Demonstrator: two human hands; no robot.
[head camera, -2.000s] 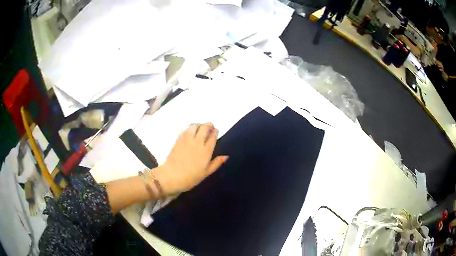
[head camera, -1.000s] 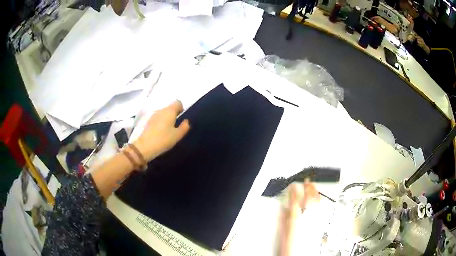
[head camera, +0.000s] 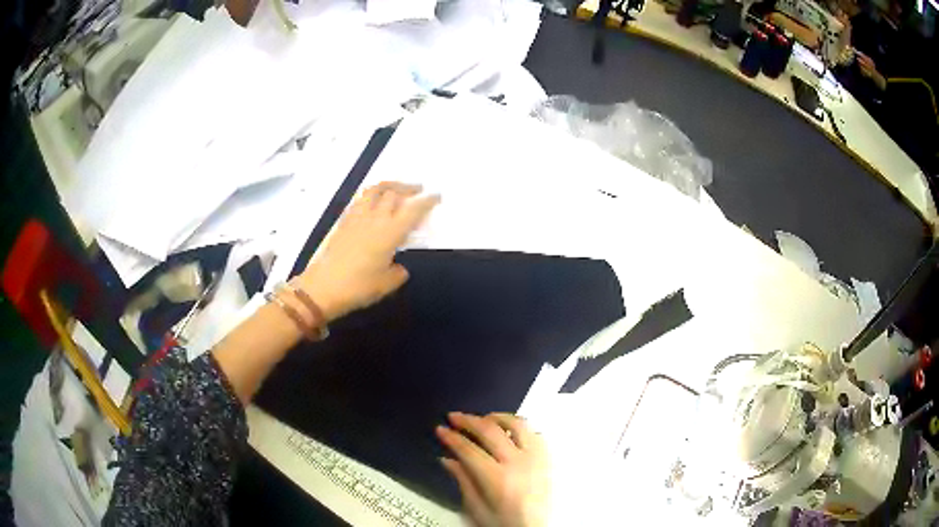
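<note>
A large black cloth panel (head camera: 453, 329) lies on the white table in front of me. A bright white area, seemingly a paper sheet (head camera: 484, 185), covers its upper part, and a narrow dark band shows along the left side. My left hand (head camera: 366, 247) lies flat across the white area and cloth, fingers spread. My right hand (head camera: 499, 463) rests at the cloth's lower right edge, fingers apart, its wrist lost in glare. A small dark strip (head camera: 638, 335) lies right of the panel, beside a pale strip.
White paper sheets (head camera: 206, 124) are piled at the far left. A crumpled clear bag (head camera: 644, 144) lies at the far edge. The sewing machine (head camera: 813, 432) stands at lower right in glare. Ruler marks (head camera: 350, 484) run along the front edge. A red object (head camera: 41, 273) is at left.
White now covers the cloth's notched upper part. My left hand has moved slightly right and up. My right hand has left the small dark strip and moved down-left to the panel.
</note>
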